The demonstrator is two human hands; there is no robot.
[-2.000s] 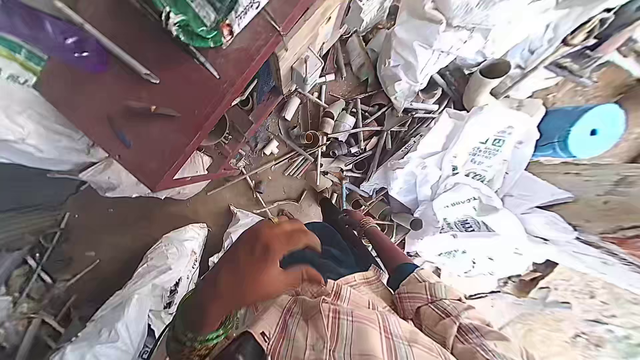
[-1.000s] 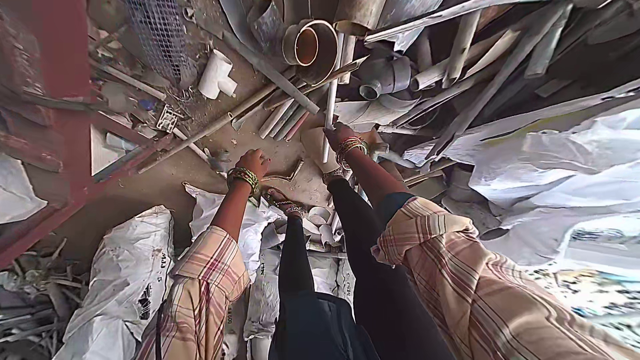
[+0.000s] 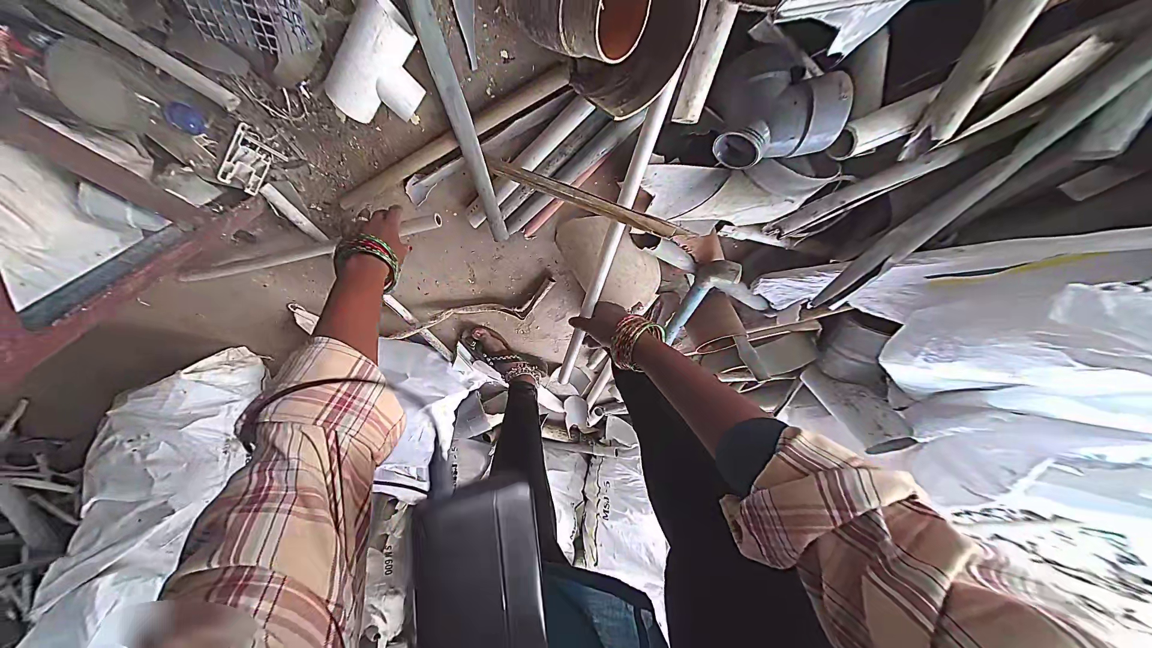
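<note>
My left hand [image 3: 382,232], with bangles at the wrist, reaches down over the dirt floor. Its fingers are at a thin grey pipe [image 3: 270,259] lying there; whether they grip it is unclear. My right hand [image 3: 601,322] is at the lower part of a long white plastic pipe [image 3: 621,229], with the fingers against it. The pipe slants up to a wide round pipe piece [image 3: 630,81]. A narrow wooden strip [image 3: 576,200] crosses that pipe. A white pipe tee [image 3: 373,67] lies beyond my left hand. A grey pipe fitting [image 3: 787,112] lies beyond my right hand.
Scrap pipes [image 3: 963,180] are heaped at the right, beside white plastic sacks [image 3: 1017,360]. Another white sack [image 3: 148,459] stands at the lower left. A red metal frame edge [image 3: 135,279] juts in from the left. My sandalled foot [image 3: 490,346] is between my hands.
The view has swung down and closer to the pipe heap. My left hand, in front of my body two seconds ago, now reaches down to the floor. My right hand stays by the white pipe.
</note>
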